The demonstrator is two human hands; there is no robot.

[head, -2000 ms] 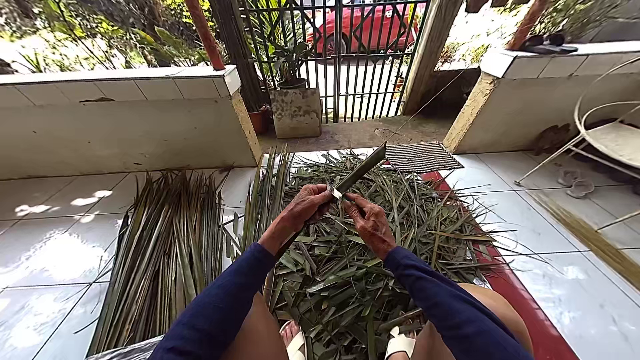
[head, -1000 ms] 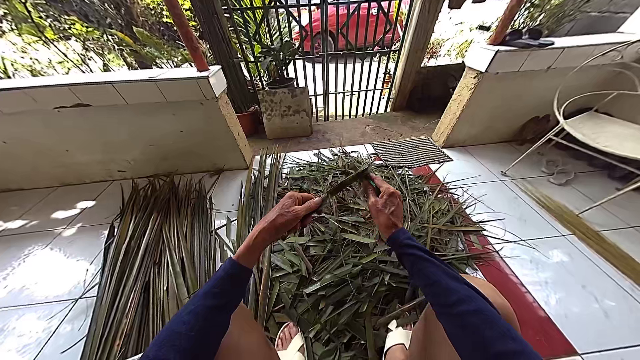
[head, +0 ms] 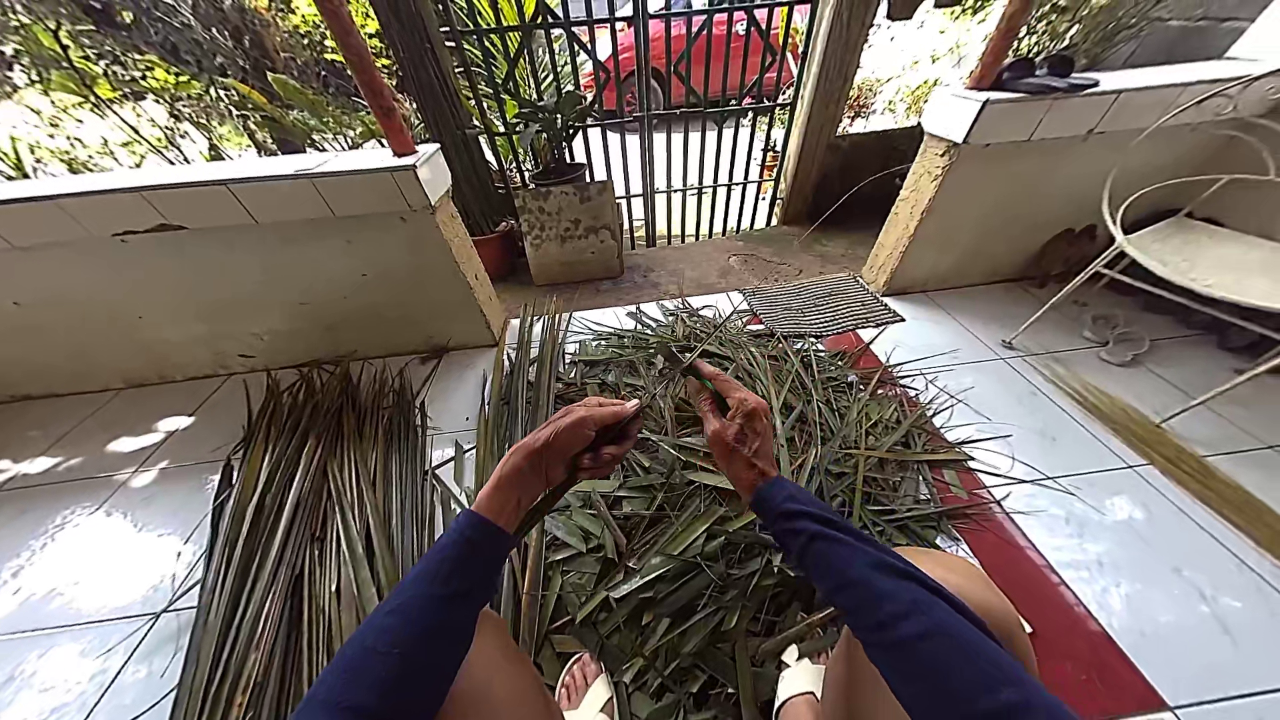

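Note:
My left hand [head: 575, 450] is closed on a long green palm leaf strip [head: 545, 505], which trails back along the forearm. To its right, a short distance away, my right hand [head: 738, 425] grips a small knife [head: 680, 360] whose blade points up and left; its handle is mostly hidden by the fingers. Beneath both hands spreads a heap of cut leaf pieces [head: 690, 570]. Left of the heap lies a narrow row of long leaf strips [head: 520, 390], and farther left a thick bundle of long leaves [head: 310, 500] rests on the tiles.
A striped mat [head: 822, 305] lies beyond the heap, before a barred metal gate [head: 645, 130]. Low walls [head: 230, 290] flank the entry. At the right are a metal chair [head: 1210, 260], clear sandals [head: 1125, 345] and a broom-like bundle [head: 1170, 450]. My sandaled feet [head: 590, 690] border the heap.
The broad leaf piece seen between my hands earlier no longer spans them. My hands are now apart, with the left lower than the right.

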